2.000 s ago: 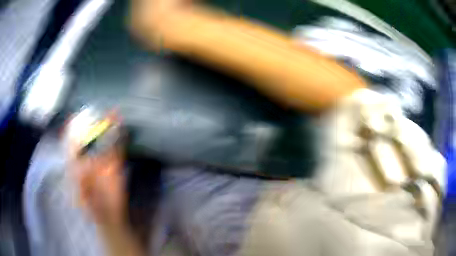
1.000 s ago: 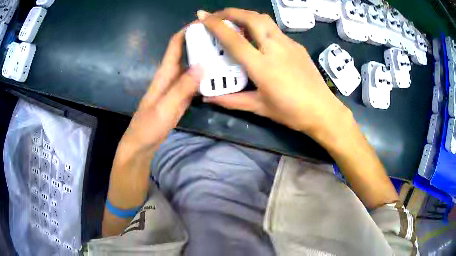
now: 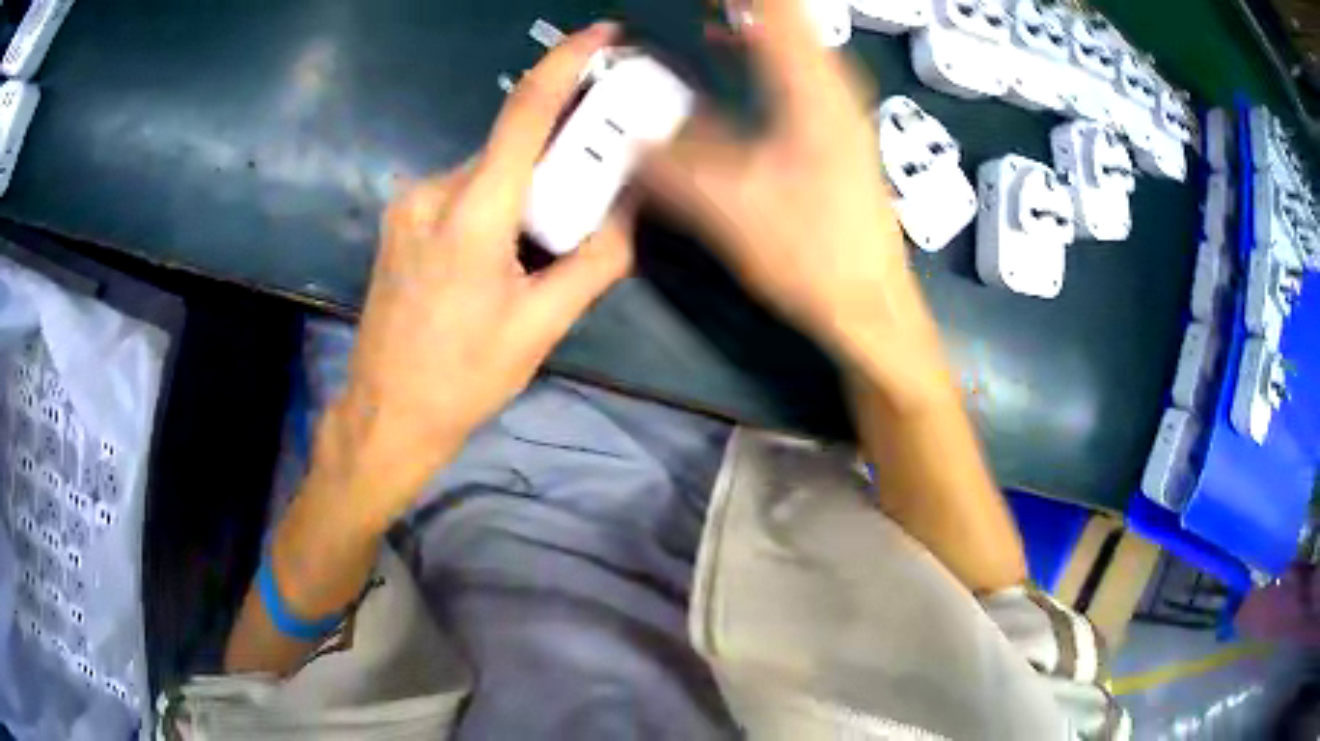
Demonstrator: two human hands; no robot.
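My left hand (image 3: 463, 290) grips a white adapter (image 3: 605, 152) over the dark green mat, its side with two small slots towards me. Metal prongs stick out past its far left side. My left fingers wrap its left and lower edges. My right hand (image 3: 789, 203) is motion-blurred just right of the adapter. Its lower fingers are near the adapter's right edge and others reach the top of the picture. Whether it touches or holds anything cannot be told. A blue wrist strap (image 3: 294, 605) is on my left forearm.
White back covers with prongs (image 3: 1025, 229) stand at the right, with a row behind them. A blue corrugated sheet (image 3: 1223, 485) with white pieces is at the right end. A liner bag (image 3: 123, 355) over white slotted faces lies at lower left. White pieces (image 3: 15, 123) sit at the left edge.
Both hands held the adapter a second ago, its USB openings facing me. It is now turned and tilted in my left hand, and my right hand has shifted right.
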